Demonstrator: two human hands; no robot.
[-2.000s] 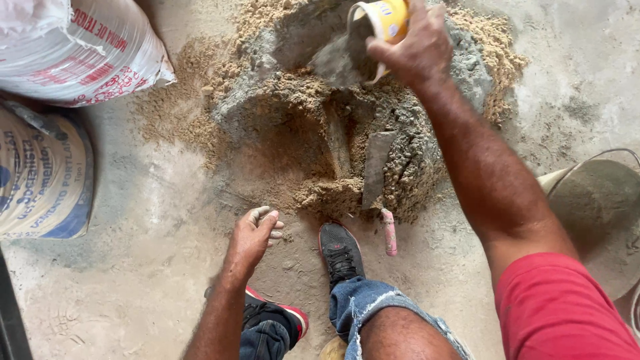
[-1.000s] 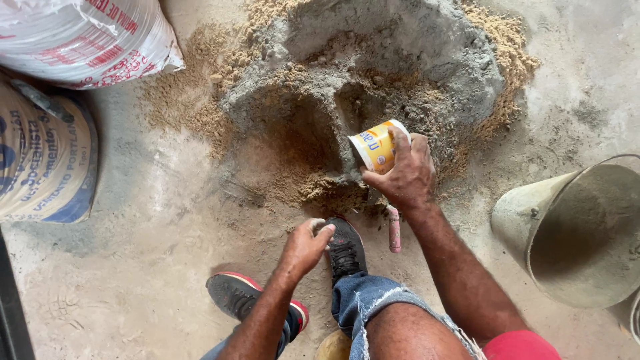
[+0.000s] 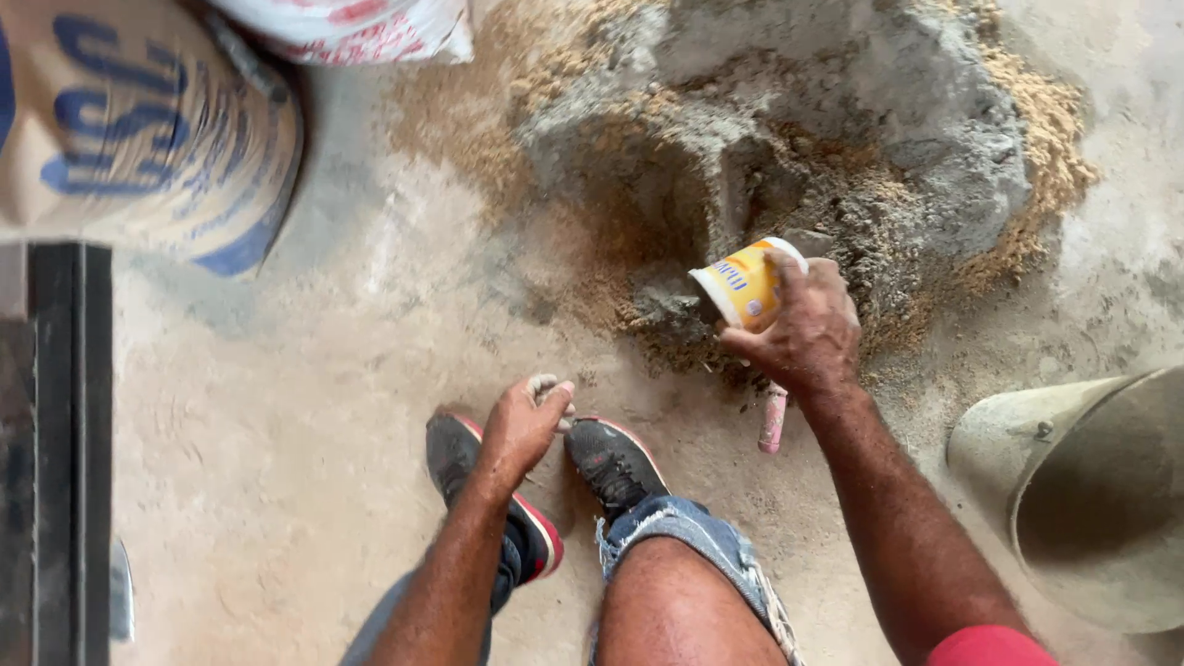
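My right hand grips a yellow and white plastic tub, tilted with its mouth toward the lower left, over the near edge of a heap of grey cement powder and sand. Grey material lies at the tub's mouth. Below that hand the pink handle of a tool shows; the rest of the tool is hidden or buried. My left hand hangs above my shoes with its fingers curled and the thumb near the fingertips; nothing is seen in it.
A paper cement sack stands at the upper left, beside a white woven sack with red print. A dark frame runs along the left edge. A grey bucket lies tilted at the right. My shoes are close to the heap.
The tub in my right hand has come from the upper part of the heap down to its near edge. The left foot now stands closer to the other foot. The view has shifted left.
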